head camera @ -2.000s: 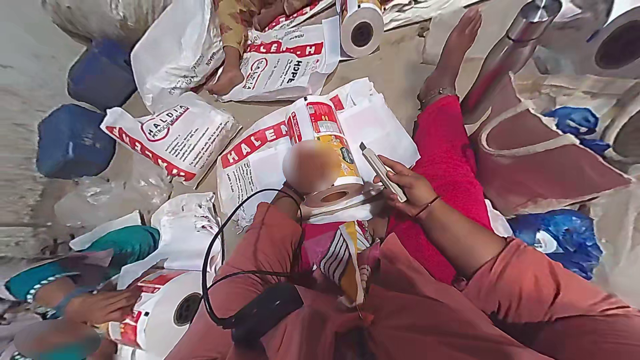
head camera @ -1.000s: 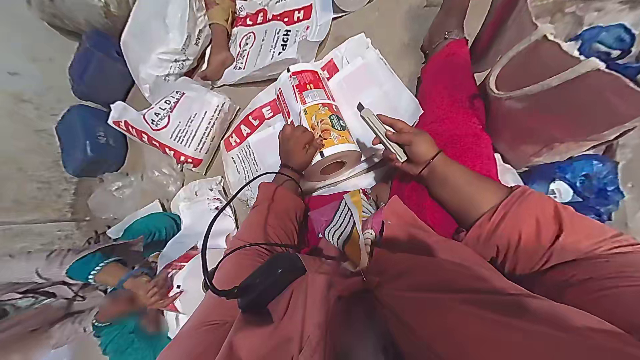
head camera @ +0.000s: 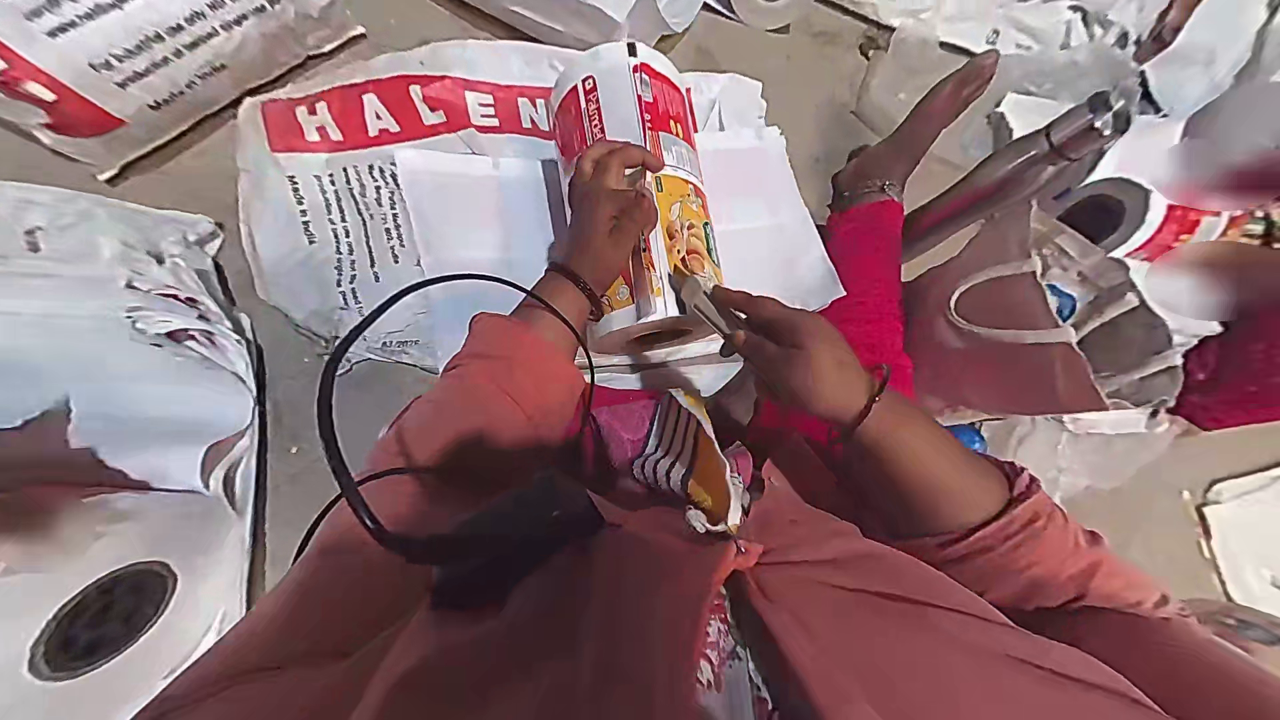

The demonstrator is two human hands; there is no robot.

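A roll of printed packaging film (head camera: pixel 685 235), red, white and yellow, lies lengthwise between my legs on a white woven sack (head camera: pixel 400 210). My left hand (head camera: pixel 608 215) rests on the roll's upper left side, fingers curled; whether it grips a strip of film there is unclear. In my right hand (head camera: pixel 800 350) is a flat, light-coloured tool (head camera: pixel 708 308), perhaps a cutter, its tip at the roll's lower right side near the cardboard core. A crumpled piece of printed film (head camera: pixel 690 455) lies on my lap, just below the roll.
A black cable (head camera: pixel 335 430) loops beside my left arm. To the right are a steel bottle (head camera: pixel 1020 165), a reddish-brown bag (head camera: pixel 1000 340) and another film roll (head camera: pixel 1110 215). White sacks (head camera: pixel 160 70) and a large white roll (head camera: pixel 200 590) lie at the left.
My right hand has brought the tool down to the roll's lower right side; it was held clear of the roll before. My left hand now lies farther up the roll. The view has swung.
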